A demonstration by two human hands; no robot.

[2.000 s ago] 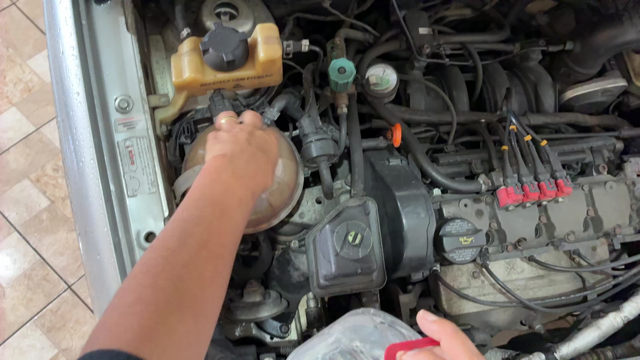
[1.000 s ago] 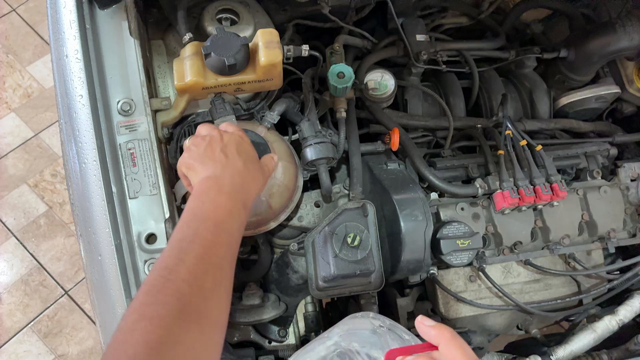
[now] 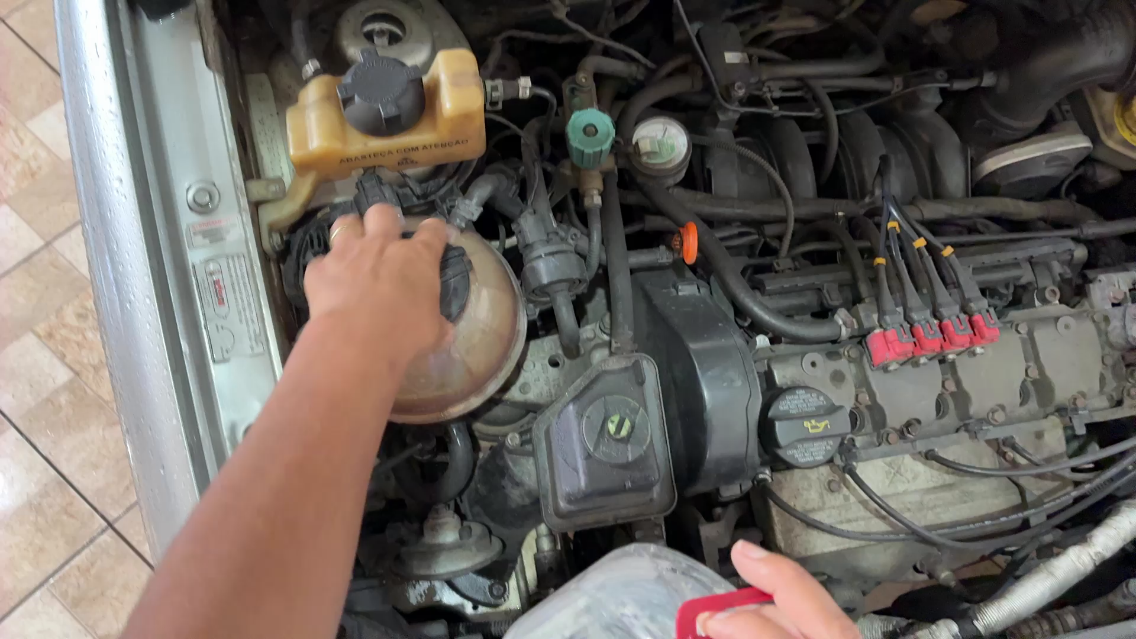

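My left hand (image 3: 382,275) reaches over the round coolant expansion tank (image 3: 484,337). Its fingers are spread at the black connector (image 3: 377,195) on the tank's far side, and the palm partly hides the tank's black cap (image 3: 454,282). Whether the fingertips grip the connector cannot be told. At the bottom edge my right hand (image 3: 785,603) holds a red handle (image 3: 714,608) beside a clear plastic container (image 3: 626,595), which is cut off by the frame. A yellowed reservoir with a black cap (image 3: 382,93) sits just beyond my left hand.
A square black reservoir (image 3: 608,444) stands right of the tank. Beyond it are the black oil filler cap (image 3: 806,428), red injector-like connectors (image 3: 932,339), a green valve knob (image 3: 590,138), a round gauge (image 3: 659,146) and several hoses. The silver fender (image 3: 146,293) borders the left side.
My left hand has shifted on the tank: a second ago it lay more over the cap, and now its fingers spread toward the connector. My right hand stays at the bottom edge with the red handle.
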